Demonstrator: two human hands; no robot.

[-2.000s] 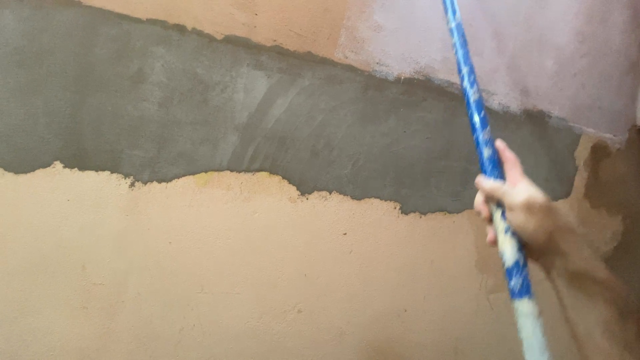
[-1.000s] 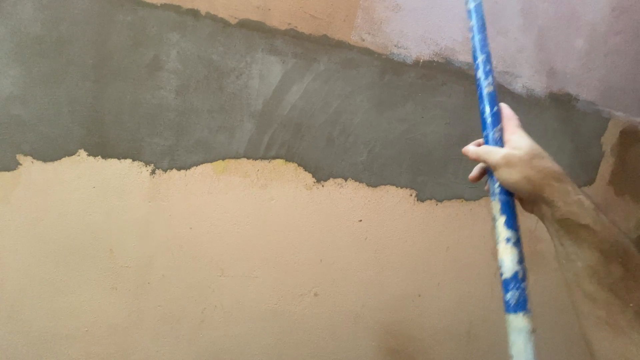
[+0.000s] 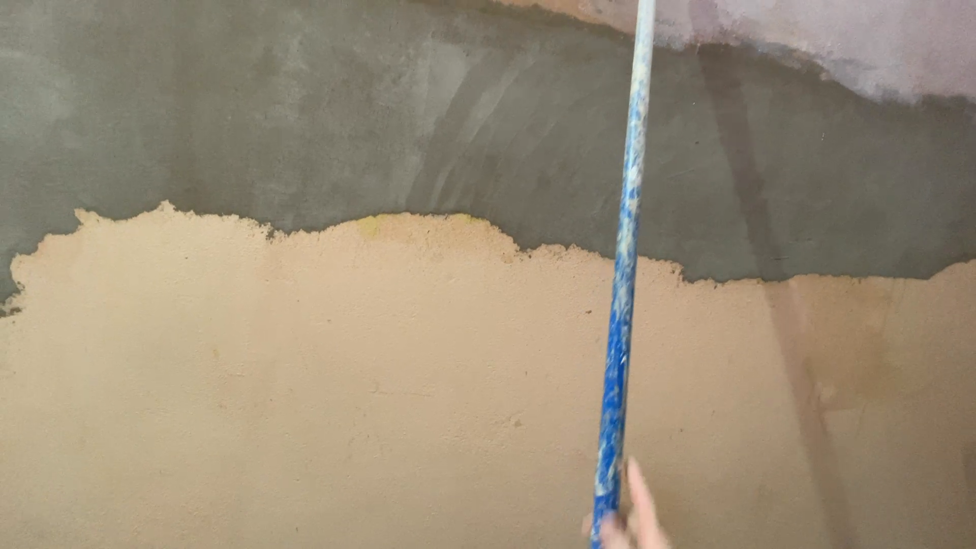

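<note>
A long blue pole, flecked and smeared with whitish paint, stands nearly upright in front of the wall. Its upper part is mostly whitish, and both ends lie outside the view. My right hand is wrapped around the pole at the bottom edge, slightly blurred, with one finger pointing up along its right side. My left hand is not in view. Whatever the pole carries at its ends is hidden.
Behind the pole is a wall with a broad grey plaster band with a ragged lower edge. Beige wall surface lies below it, a pale pinkish patch at upper right. A long shadow slants down the right side.
My right hand, at mid-height on the right a second ago, is now at the bottom edge, still on the pole. A whiter length of pole now shows at the top.
</note>
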